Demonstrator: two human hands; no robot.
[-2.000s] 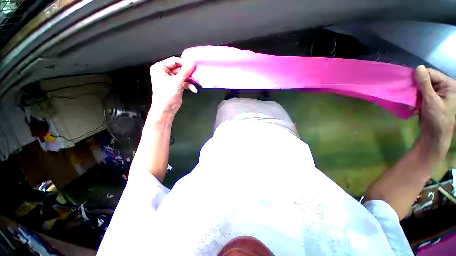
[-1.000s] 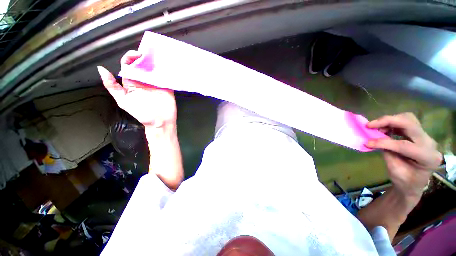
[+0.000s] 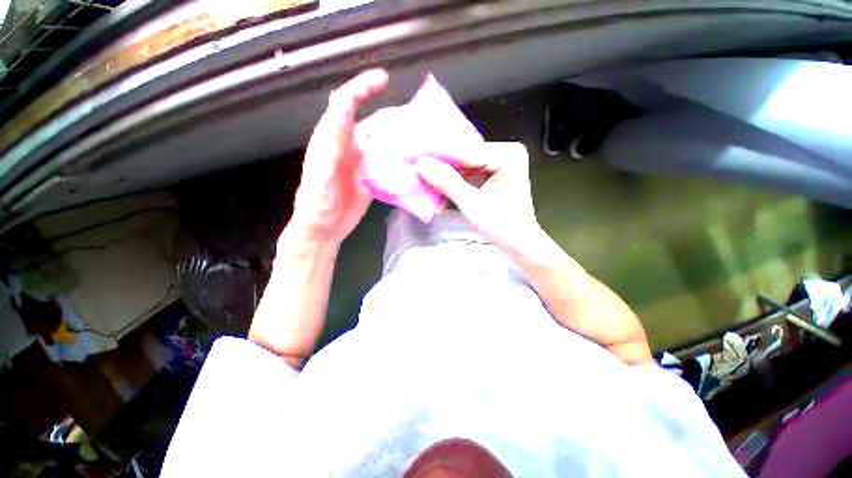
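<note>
A pink fabric strip [image 3: 402,145] is bunched or folded between my two hands near the wall, washed nearly white by strong light. My left hand [image 3: 336,159] is upright at its left side, with the thumb or a finger raised and the cloth against the palm. My right hand [image 3: 486,182] pinches the cloth from the right with thumb and fingers. Part of the strip is hidden in the hands, and one pointed corner sticks up.
A window ledge [image 3: 280,56] and grille [image 3: 47,42] curve across the top left. A large pale grey-white sheet or roll [image 3: 729,121] and black shoes [image 3: 584,117] are at upper right. Scraps [image 3: 733,355] lie along a shelf at right. A transparent round object [image 3: 220,280] is at left.
The strip was stretched between both hands and is now bunched up. My right hand has moved left to meet my left hand, which has moved a little right.
</note>
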